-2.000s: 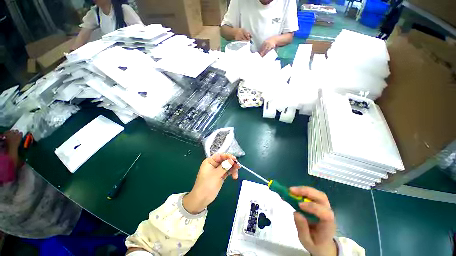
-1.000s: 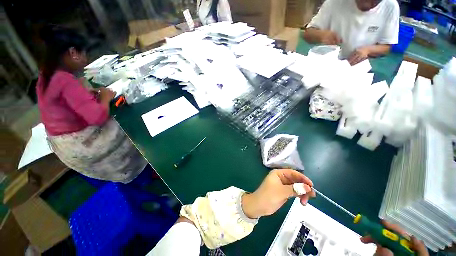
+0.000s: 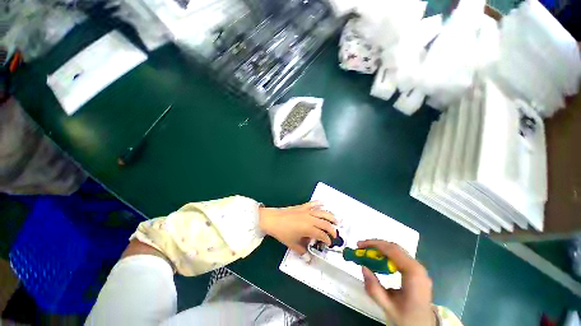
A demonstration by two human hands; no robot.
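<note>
A white plastic housing panel (image 3: 382, 232) lies on the green tabletop before me, its dark cutout partly covered by my fingers. My left hand (image 3: 299, 224) rests on the panel, fingertips at the dark module (image 3: 318, 245) beside the cutout; whether it grips anything is hidden. My right hand (image 3: 401, 283) holds a green and yellow screwdriver (image 3: 369, 259), its shaft pointing left to the module. Whether a screw is at the tip is too small to tell. An open white bag of small screws (image 3: 298, 124) stands beyond my hands.
A second screwdriver (image 3: 143, 138) and a single white panel (image 3: 95, 70) lie at left. A clear component tray (image 3: 274, 44) is at the far side, with a patterned pouch (image 3: 358, 48) and white foam pieces (image 3: 408, 95). Stacked panels (image 3: 471, 159) stand at right.
The view has tilted down. Both hands and the screwdriver have come down from above the table onto the panel. My left fingertips, earlier pinched at the screwdriver's tip, are now at the module.
</note>
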